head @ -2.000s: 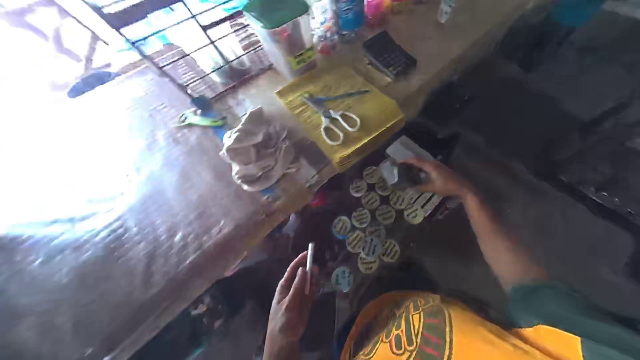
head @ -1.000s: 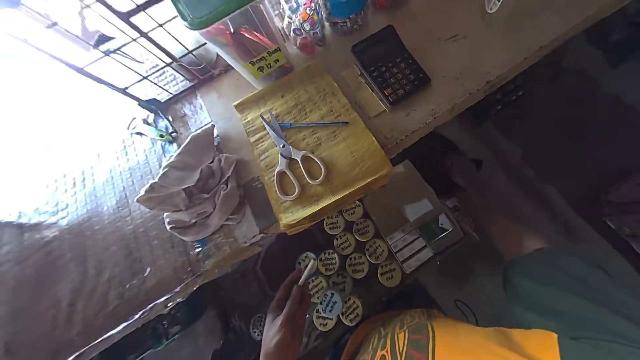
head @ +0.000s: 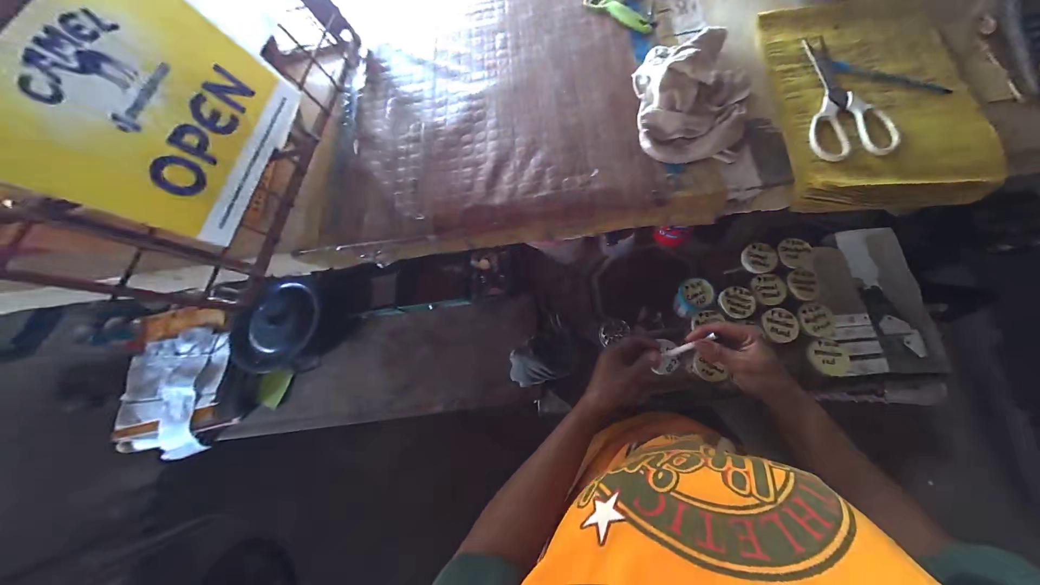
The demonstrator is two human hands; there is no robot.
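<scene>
My left hand (head: 624, 372) and my right hand (head: 743, 357) are close together in front of my chest, with a thin white stick (head: 685, 348) between them. Each hand pinches one end of it. Just beyond and beside the hands lie several round lids (head: 780, 325) with handwriting on them, on a low dark surface. One lid with a blue edge (head: 695, 297) is just above the hands. To the right of the lids is a cardboard piece (head: 881, 301) with pale strips on it.
White-handled scissors (head: 853, 122) and a blue pen (head: 894, 77) lie on a stack of yellow paper (head: 918, 154). A crumpled cloth (head: 691, 97) is on the plastic-covered counter (head: 487, 122). A black round container (head: 280, 325) stands left, below a metal grille (head: 284, 195) with a yellow sign (head: 154, 106).
My right hand has come from the cardboard piece at the right to my left hand, and now also touches the white stick. The view has swung far to the left.
</scene>
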